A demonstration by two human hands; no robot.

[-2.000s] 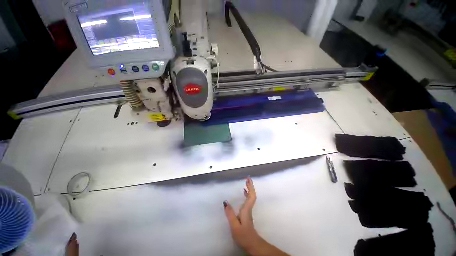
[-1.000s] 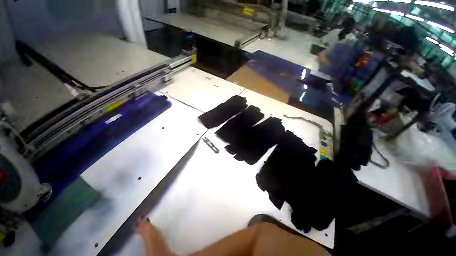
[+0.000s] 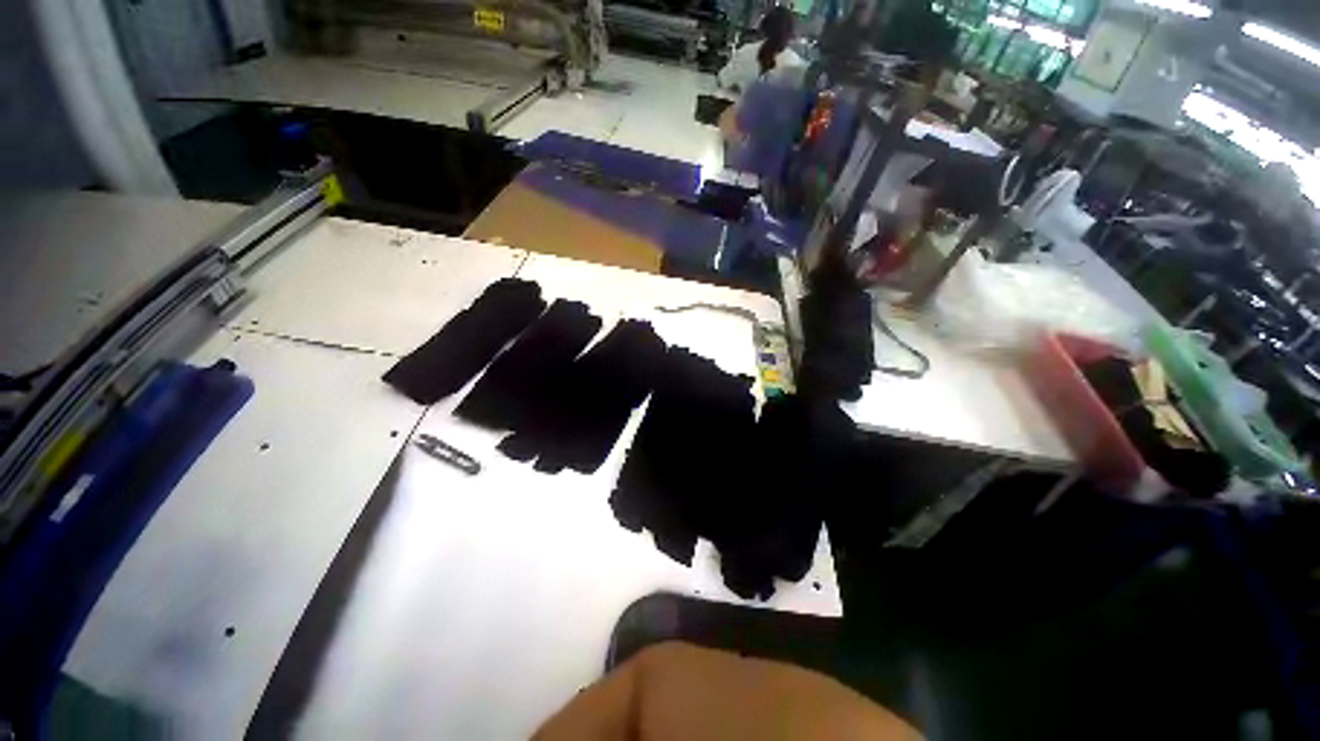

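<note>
Several black fabric bundles [image 3: 565,384] lie in a row on the white machine table [image 3: 478,579], the lower ones overlapping into one dark mass. A small slim metal tool [image 3: 447,455] lies left of them. Part of the blue template [image 3: 130,478] lies beside the metal rail at the left edge. Neither of my hands is in view. Only a bare part of my arm shows at the bottom edge, slightly blurred.
A side table at right holds crumpled clear plastic [image 3: 1035,304]. A pink-red bin [image 3: 1086,413] and a green bin [image 3: 1216,391] stand beyond it. Blue sheets [image 3: 623,167] lie behind the table. A person [image 3: 767,58] is in the background.
The view has swung right, away from the machine head and screen. The bundles now appear further left. My right hand has left the picture. The bundles look unmoved on the table.
</note>
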